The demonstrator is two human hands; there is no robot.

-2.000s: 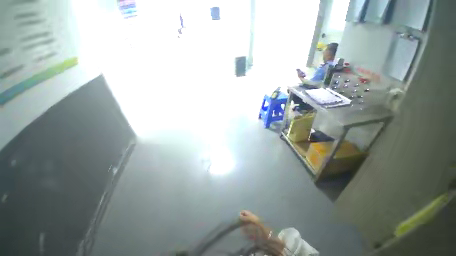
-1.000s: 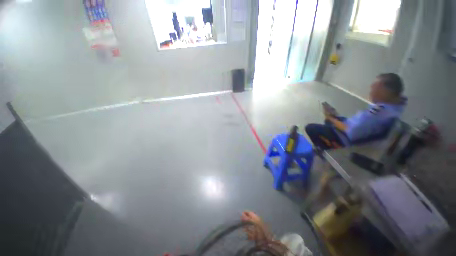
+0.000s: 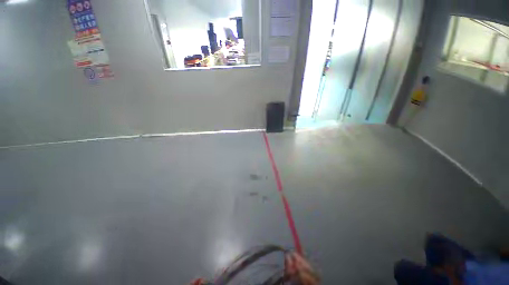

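My right hand [image 3: 301, 269] is blurred at the bottom edge, right of centre, and partly cut off. Its fingers are closed at the right end of a thin, dark, curved loop [image 3: 245, 259], possibly part of a round reel or coil. The lower part of the loop is outside the picture. A small reddish patch [image 3: 198, 281] at the bottom edge, by the loop's left end, may be my left fingertips; its grip cannot be told.
Grey floor [image 3: 139, 206] has a red line [image 3: 283, 197] running towards a bright doorway with strip-like panels [image 3: 357, 61]. A black box [image 3: 275, 117] stands at the wall below a window [image 3: 206, 36]. A seated person's dark-clothed legs [image 3: 446, 261] show at the lower right.
The view has moved forward and turned. The desk and blue stool have left the picture; the doorway and window are nearer. The seated person is now mostly cut off. The loop stays at my right hand.
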